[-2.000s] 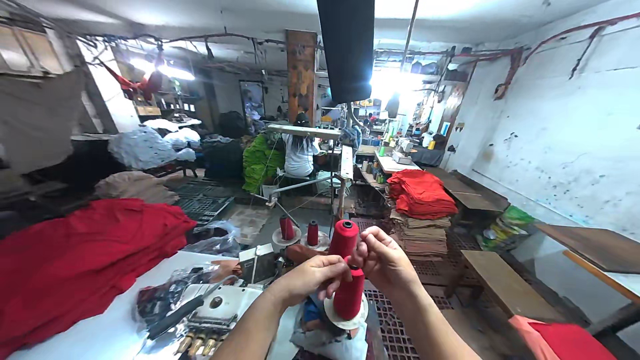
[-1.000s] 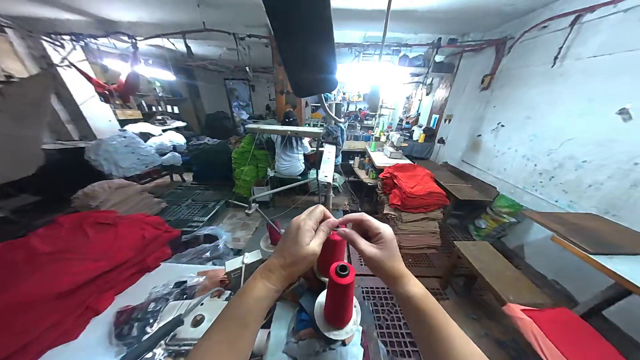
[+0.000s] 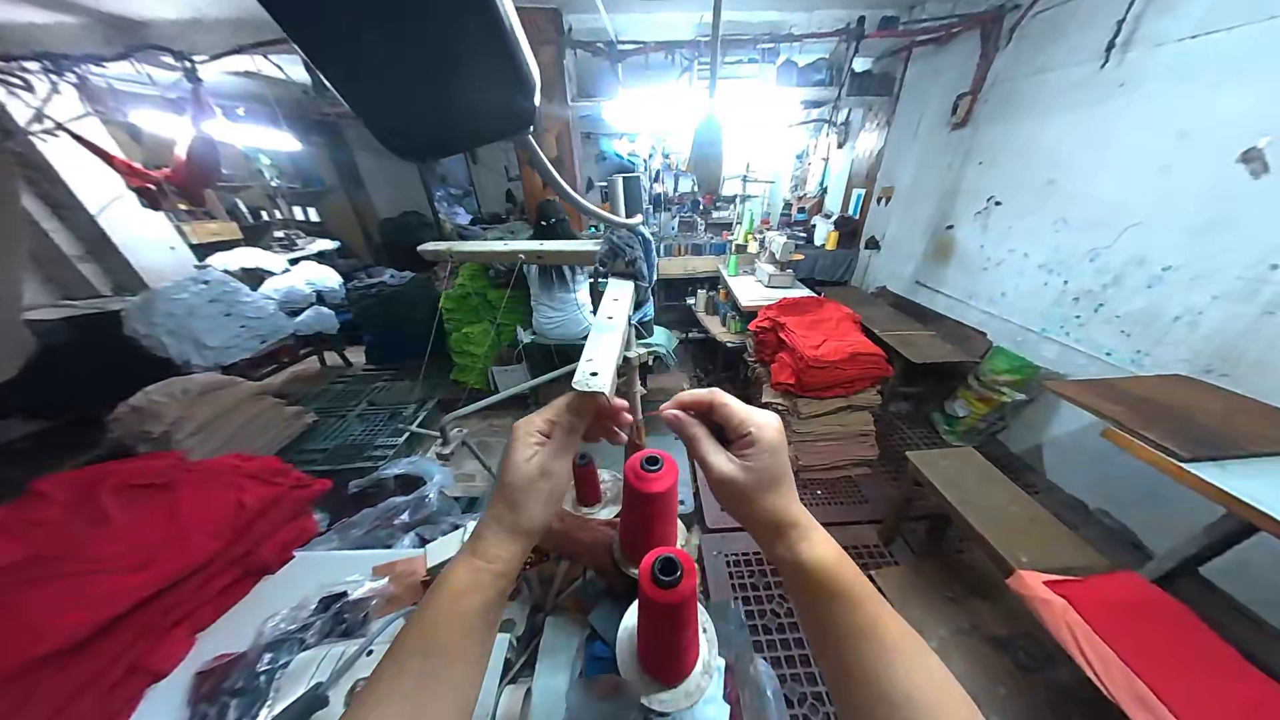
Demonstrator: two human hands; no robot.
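My left hand (image 3: 545, 465) is raised at the near end of a pale perforated thread-stand arm (image 3: 606, 345), its fingers touching or just under that end. My right hand (image 3: 735, 455) is beside it, thumb and index finger pinched on a short red thread (image 3: 650, 413) that spans toward the left fingers. Below the hands stand a red thread cone (image 3: 649, 505) and, nearer, another red thread cone (image 3: 668, 620) on a round white holder. A smaller red thread cone (image 3: 587, 480) stands behind them to the left. What the left fingertips hold is partly hidden.
Red fabric (image 3: 130, 570) lies at the left by a white table with plastic bags. A stack of red and brown cloth (image 3: 820, 350), a wooden bench (image 3: 1000, 510) and a brown-topped table (image 3: 1180, 415) are at the right. A seated person (image 3: 560, 290) is ahead. A dark lamp-like object hangs overhead.
My hands have moved from close by the cones up to the end of the stand arm, and are farther apart, with red thread showing between them. The view has come nearer the stand.
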